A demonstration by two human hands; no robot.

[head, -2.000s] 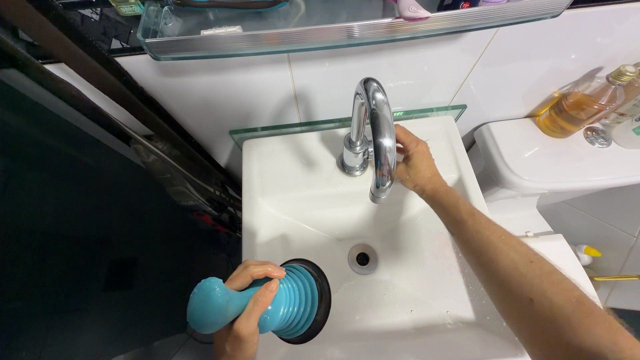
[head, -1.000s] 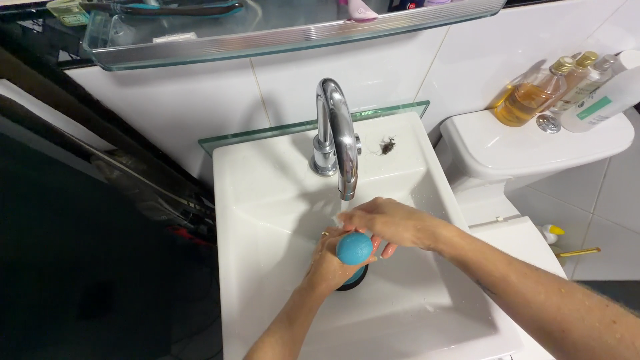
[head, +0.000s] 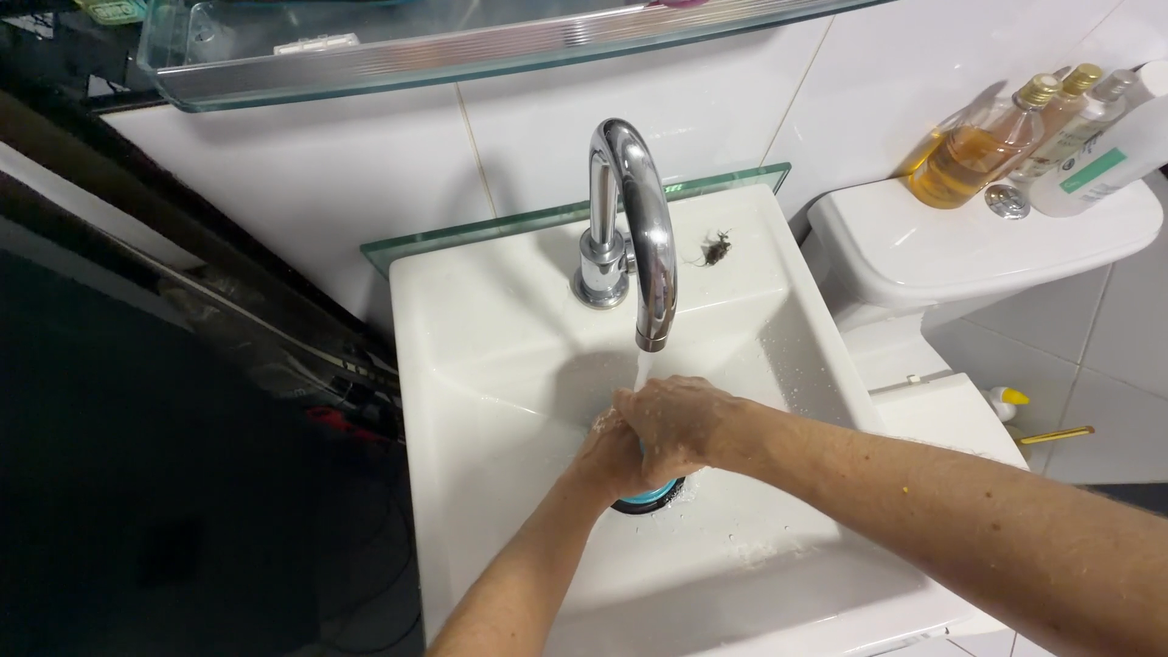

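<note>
A blue plunger with a black rim stands in the white ceramic sink, mostly covered by both hands. My left hand and my right hand are closed together around its upper part, the right one above and overlapping the left. Water runs from the chrome faucet onto my hands. The drain is hidden beneath the plunger and hands. On the sink's back ledge, right of the faucet, lies a dark clump of hair.
A glass shelf spans the wall above the sink. At right, an amber bottle and several other bottles stand on the toilet tank. A glass strip runs behind the sink.
My right hand has left the faucet and joined my left at the plunger. The plunger has moved from the sink's left side to below the faucet. Water now runs.
</note>
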